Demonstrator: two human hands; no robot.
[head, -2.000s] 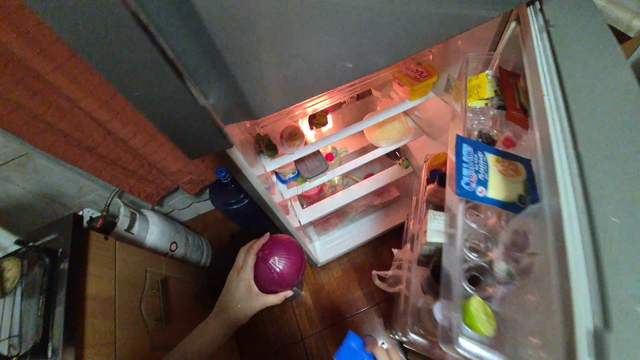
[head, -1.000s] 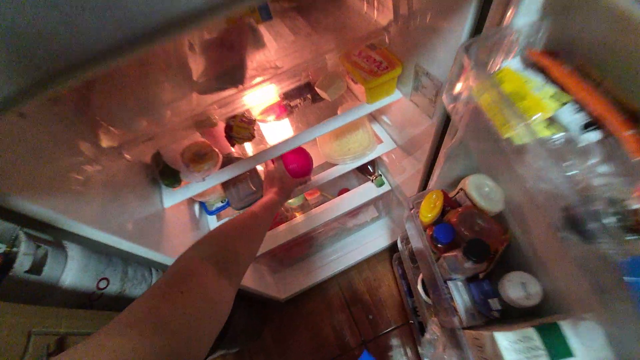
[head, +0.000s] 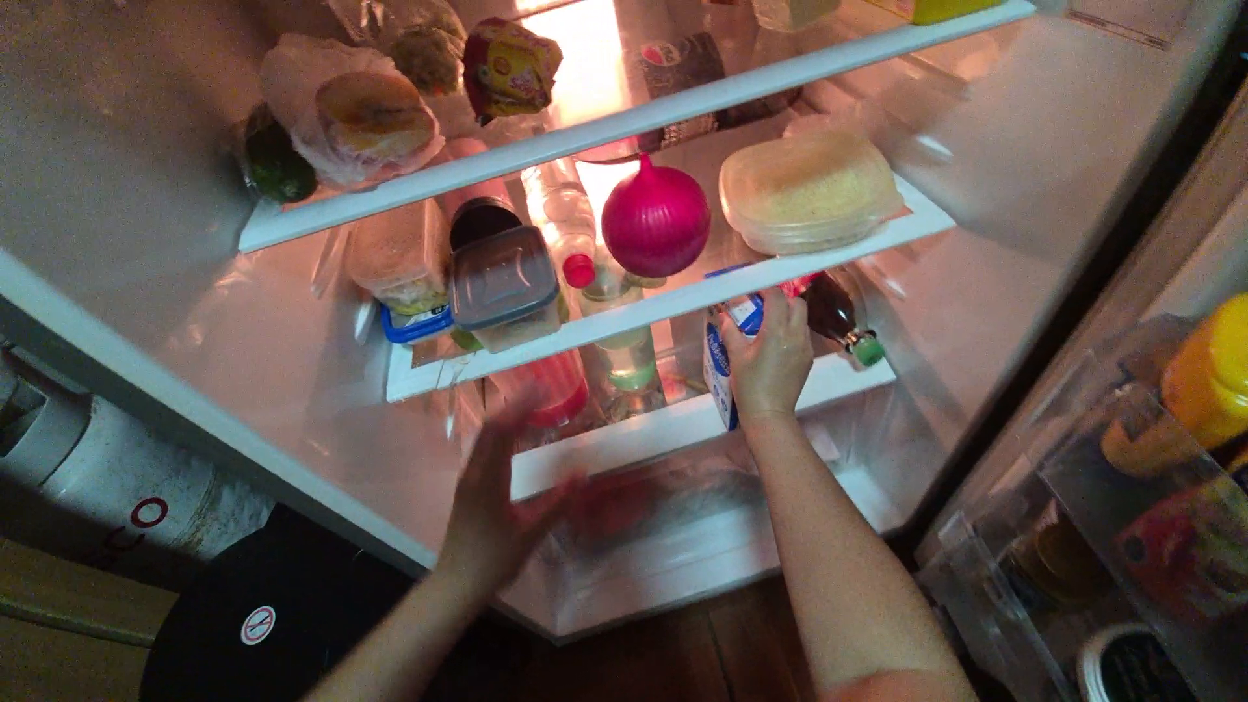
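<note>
On the middle shelf of the fridge sits a red onion (head: 656,222), between a water bottle (head: 568,214) and a lidded container of yellowish food (head: 811,190). My right hand (head: 773,351) grips a blue and white carton (head: 721,366) on the lower shelf, beside a dark bottle with a green cap (head: 840,317). Blurred and holding nothing, my left hand (head: 502,502) is in front of the lower drawer with its fingers apart. A grey-lidded container (head: 505,283) stands left of the onion.
A bagged bread roll (head: 370,112), an avocado-like green item (head: 279,161) and wrapped food are on the top shelf. The fridge door's clear bins (head: 1072,468) stand at the right. A white gas cylinder (head: 127,478) is at the left.
The onion, in my left hand two seconds ago, now rests on the middle shelf, let go. My left hand has drawn back from it. My right hand has come into the fridge at the carton.
</note>
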